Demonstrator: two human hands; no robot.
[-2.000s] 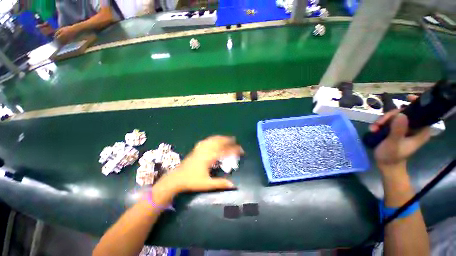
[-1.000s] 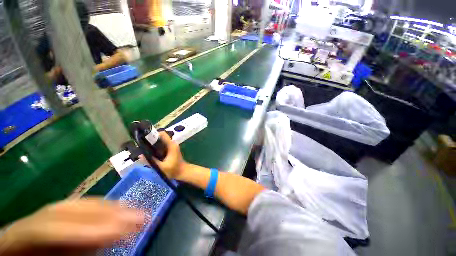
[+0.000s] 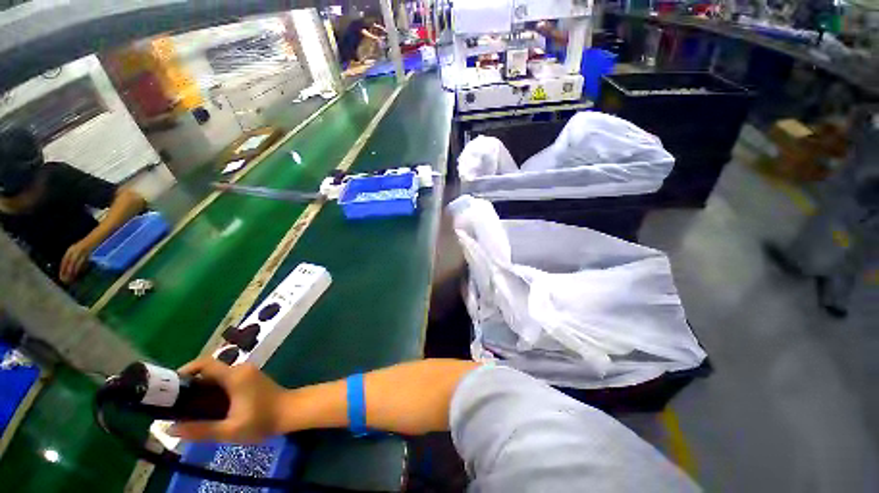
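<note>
My right hand [image 3: 241, 402], with a blue wristband, is closed around the black electric screwdriver [image 3: 178, 395] at the lower left of the view. The tool lies roughly level, its pale label end pointing left, and its black cord hangs down below it. The blue screw tray [image 3: 279, 460] is just below the hand, partly cut off by the bottom edge, with silvery screws in it. My left hand is not in view.
A white power strip [image 3: 294, 297] with black plugs lies beyond the hand. A second blue tray [image 3: 379, 196] is farther along. Bins with white plastic liners [image 3: 588, 298] stand right of the bench. One person sits across the green conveyor [image 3: 217, 260]; another is at far right.
The view has swung right. My left hand has gone out of view. My right hand with the screwdriver now shows lower and farther left, and the screw tray is mostly cut off.
</note>
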